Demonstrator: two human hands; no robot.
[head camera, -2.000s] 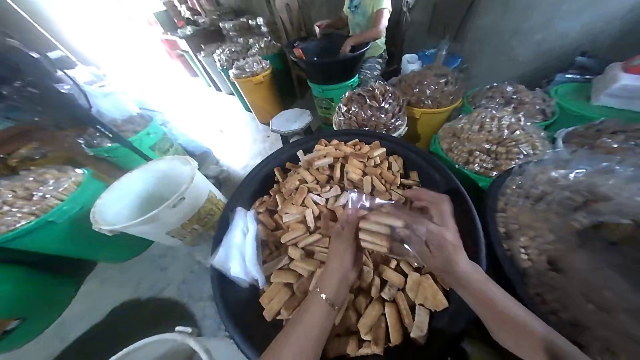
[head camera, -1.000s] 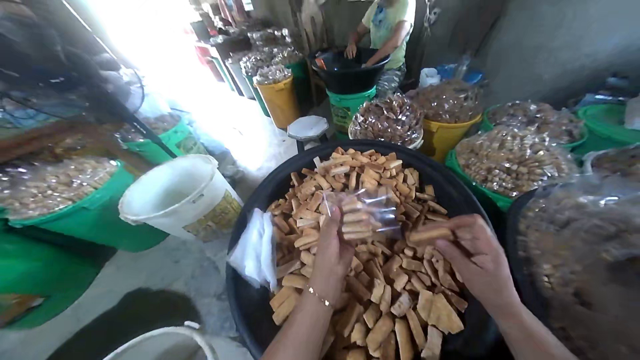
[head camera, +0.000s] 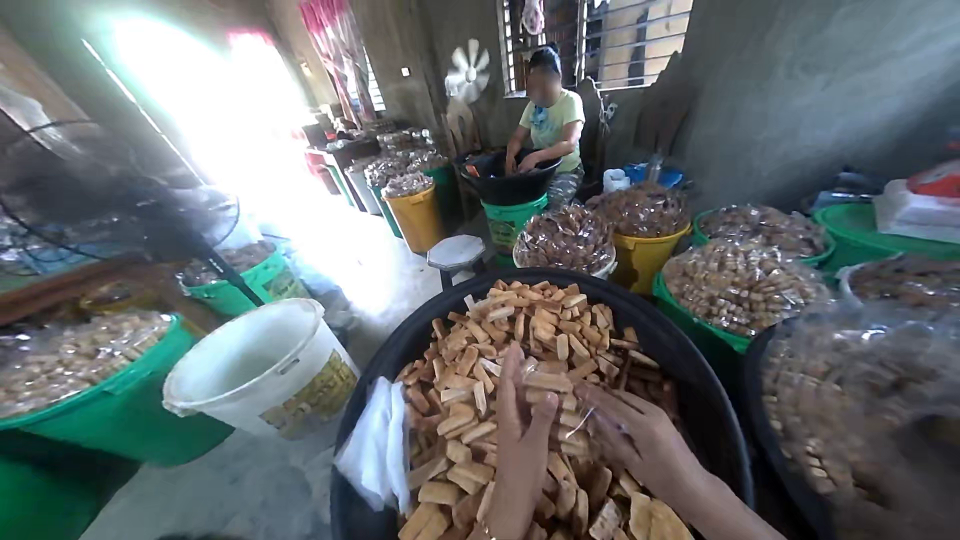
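Observation:
A large black basin (head camera: 720, 420) stands in front of me, heaped with toasted bread sticks (head camera: 457, 480). Over the heap, my left hand (head camera: 521, 427) and my right hand (head camera: 637, 439) face each other around a small clear plastic bag (head camera: 562, 401) filled with stacked bread sticks. The left hand supports the bag's left side, fingers pointing away from me. On the bag's right side, the right hand's fingers press against the plastic. A bundle of thin empty plastic bags (head camera: 375, 442) hangs over the basin's left rim.
An empty white bucket (head camera: 255, 367) stands left beside a filled green tub (head camera: 112, 382). More filled tubs (head camera: 742, 285) line the right. A stool (head camera: 456, 251) stands ahead; beyond, a person (head camera: 555, 120) works over another black basin (head camera: 510, 184). A fan (head camera: 97, 187) is at left.
The right hand, which held a single bread stick away from the bag one second ago, is now against the bag. The view has tilted up, showing more of the room.

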